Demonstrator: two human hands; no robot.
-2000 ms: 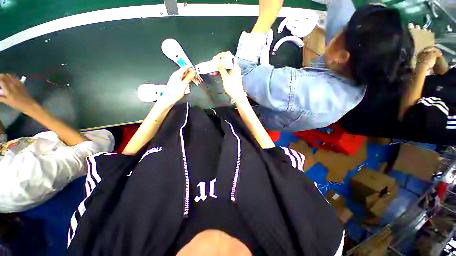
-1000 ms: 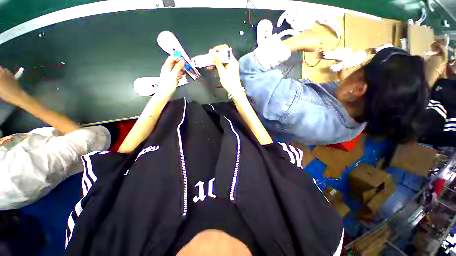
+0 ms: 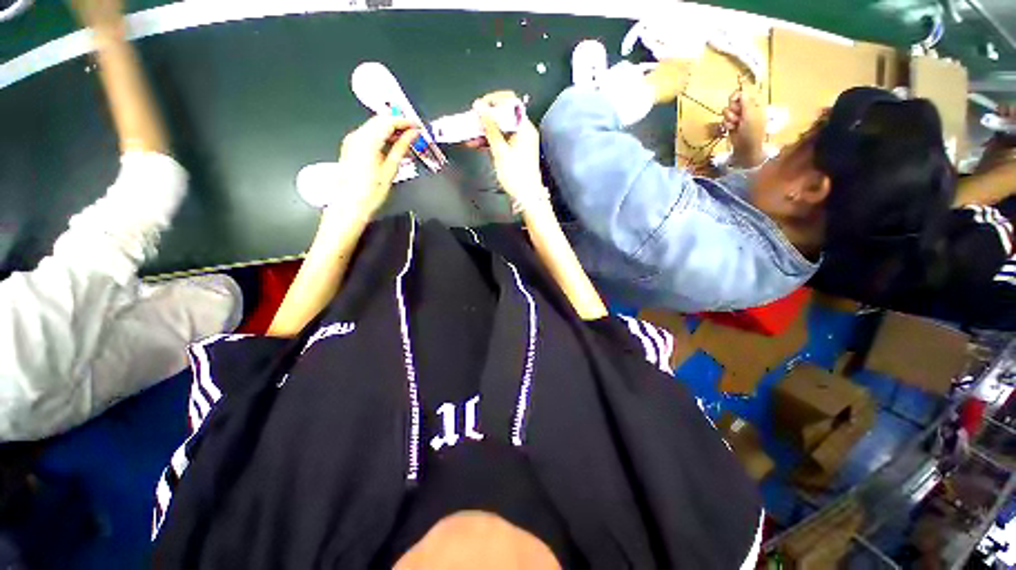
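Note:
A white housing (image 3: 381,89) with a rounded end at the upper left narrows toward my hands; a bright blue battery cell (image 3: 420,144) shows in its arm. My left hand (image 3: 373,156) grips this arm near the blue cell. My right hand (image 3: 505,125) holds a second white housing (image 3: 455,127), whose narrow end points at the first. A third white housing (image 3: 320,184) lies on the dark bench (image 3: 240,134), partly hidden behind my left hand. Thin wires at the narrow ends are too small to tell apart.
At left, a person's white sleeve (image 3: 128,212) and arm reach over the bench toward the pale rail (image 3: 267,16). At right, a person in a denim sleeve (image 3: 668,223) works over cardboard (image 3: 830,84). A white housing (image 3: 588,61) lies between us. Cartons (image 3: 819,406) stand on the blue floor.
The left neighbour's arm has swung up toward the rail. The right neighbour's hands and head have shifted. My left hand has moved slightly along the arm of the housing; my right hand still holds its piece.

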